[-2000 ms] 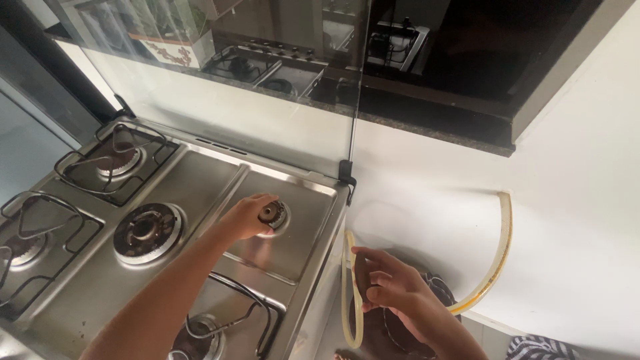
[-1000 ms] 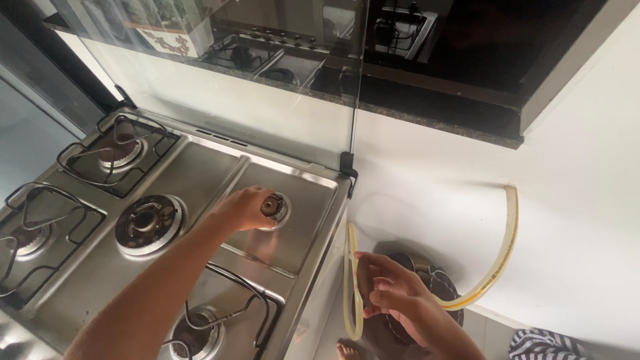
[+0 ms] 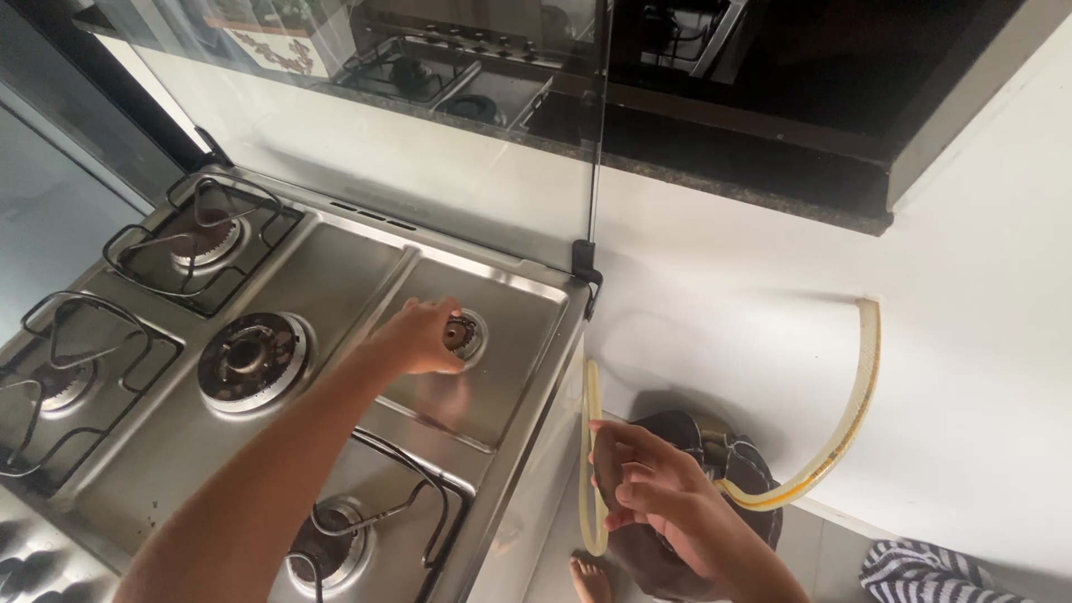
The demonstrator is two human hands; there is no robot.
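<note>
My left hand [image 3: 419,337] reaches over the stainless steel gas cooktop [image 3: 352,293], its thumb and fingers around the rim of the uncovered right rear burner head [image 3: 460,335]. No grate stands over that burner. Beyond the cooktop's right side, my right hand [image 3: 662,498] pinches a dark round burner cap [image 3: 610,471], seen nearly edge-on, partly covered by the fingers. The large center burner [image 3: 252,358] has its dark cap on and no grate. A wire grate [image 3: 402,469] stands over the right front burner [image 3: 331,540].
The raised glass lid [image 3: 394,142] stands behind the cooktop, hinged at a black bracket [image 3: 586,264]. A yellowish gas hose [image 3: 858,410] curves from the white wall behind a dark bag-like object [image 3: 670,561]. A bare foot [image 3: 590,578] and striped cloth [image 3: 921,574] are on the floor.
</note>
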